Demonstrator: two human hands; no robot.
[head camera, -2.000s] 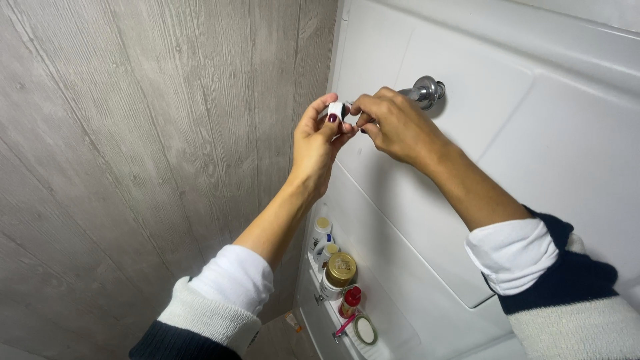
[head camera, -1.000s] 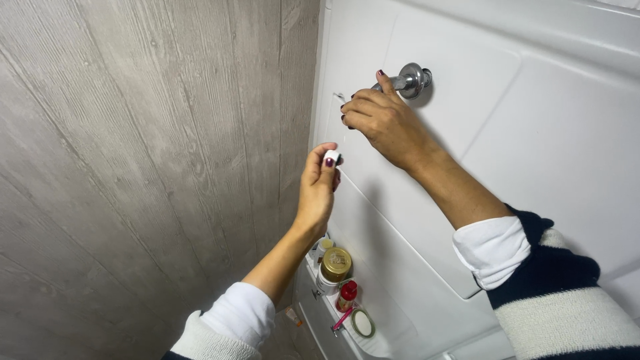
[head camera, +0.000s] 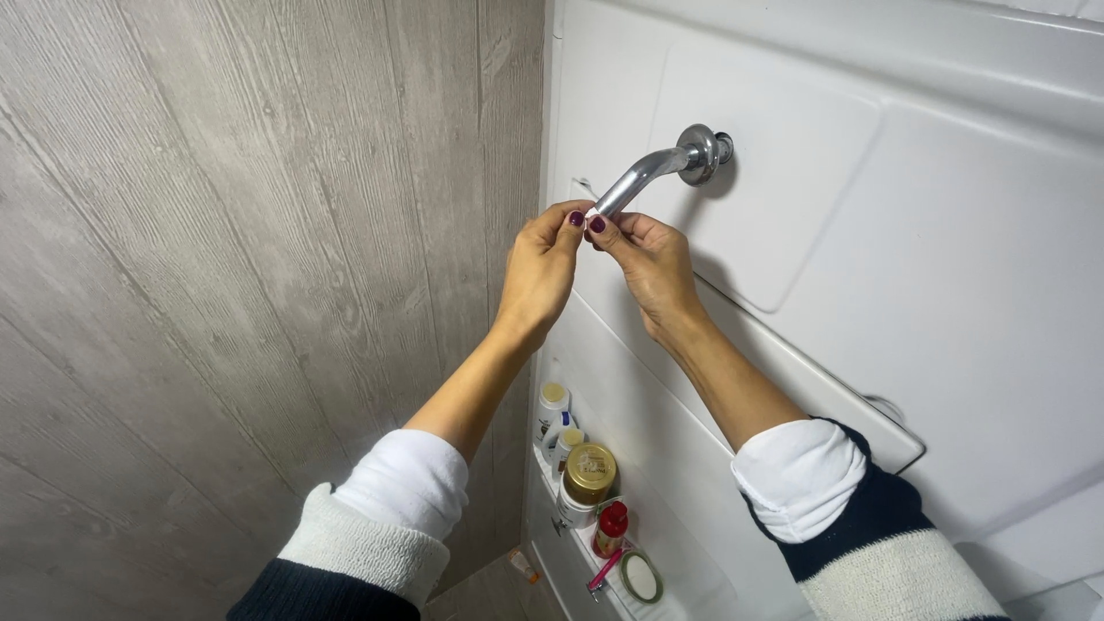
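Observation:
A curved chrome shower arm (head camera: 642, 177) comes out of the white wall panel, with its round flange (head camera: 700, 155) standing a little off the wall. At the arm's lower end, my left hand (head camera: 543, 267) and my right hand (head camera: 655, 267) meet, thumbs side by side. Between the fingertips a small piece of white tape (head camera: 592, 212) shows at the pipe end, mostly covered. Whether the white roll seen earlier is still in my left hand is hidden by the fingers.
Below, a narrow white shelf (head camera: 552, 483) holds several bottles, a jar with a gold lid (head camera: 591, 470), a red bottle (head camera: 611, 526), a pink razor (head camera: 606, 569) and a round mirror-like disc (head camera: 641, 576). Wood-look wall panelling (head camera: 302, 216) rises at left. A ledge edge (head camera: 802, 371) runs behind my right forearm.
My left hand has risen to the end of the shower arm. My right hand has moved down from along the arm to its end, beside the left. The view has shifted.

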